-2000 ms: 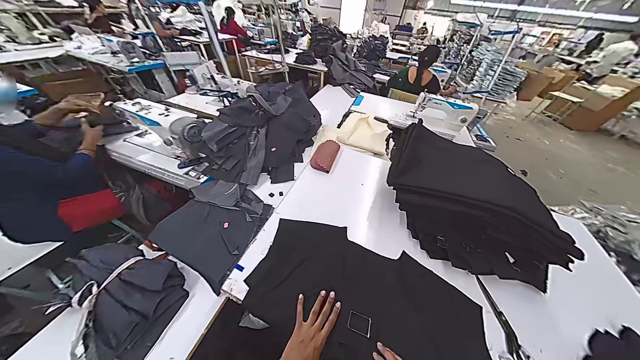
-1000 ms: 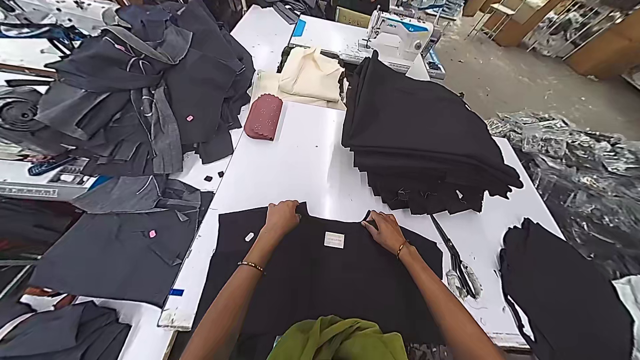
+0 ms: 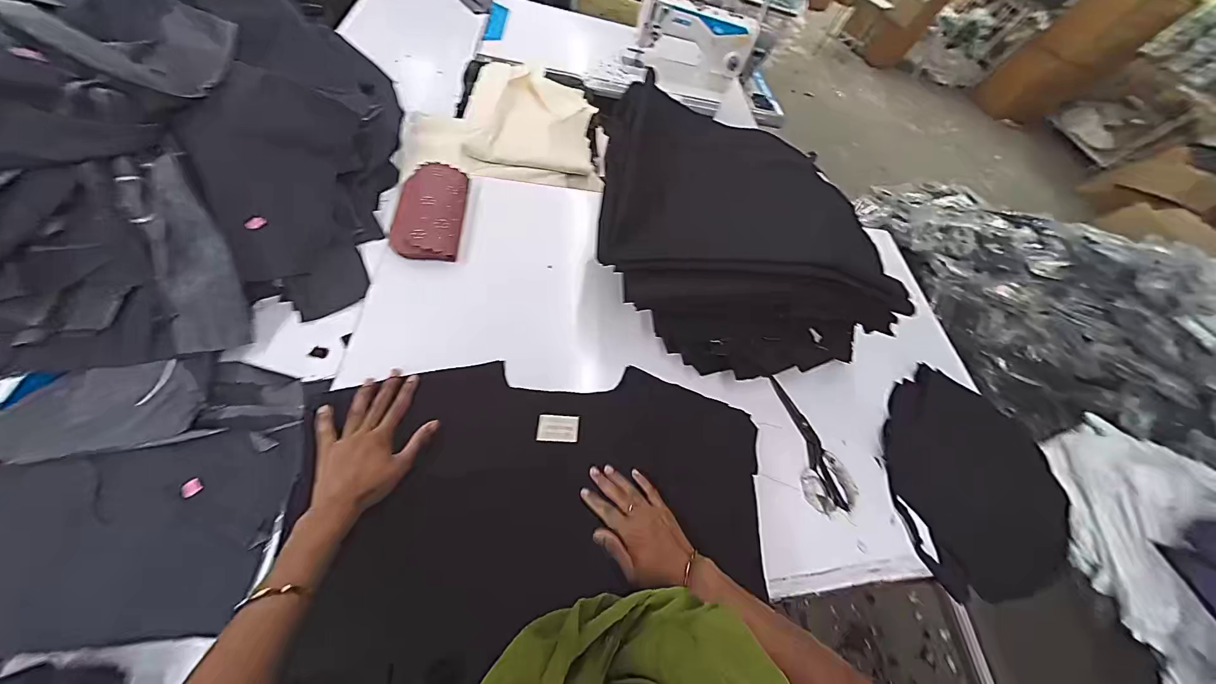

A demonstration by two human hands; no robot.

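A black cut fabric panel (image 3: 494,532) lies flat on the white table before me, its notched neck edge facing away. A small pale label (image 3: 558,428) sits below the neckline. My left hand (image 3: 366,446) rests flat with fingers spread on the panel's upper left part. Right of centre, my right hand (image 3: 638,524) lies palm down on the same cloth, fingers slightly apart. Neither hand grips anything. Beyond the panel, a thick stack of black cut pieces (image 3: 741,209) stands at the right, with fabric scissors (image 3: 819,456) on the table just below it.
Dark grey garment pieces (image 3: 275,171) are heaped at the left. A red patterned case (image 3: 430,211) and folded cream cloth (image 3: 532,119) lie farther back, near a sewing machine (image 3: 698,43). More black cloth (image 3: 974,484) hangs over the right table edge (image 3: 917,304), beside wrapped bundles (image 3: 1035,313).
Both hands have let go of the panel's neck edge. The left hand has moved left and the right hand towards me, both now flat on the cloth.
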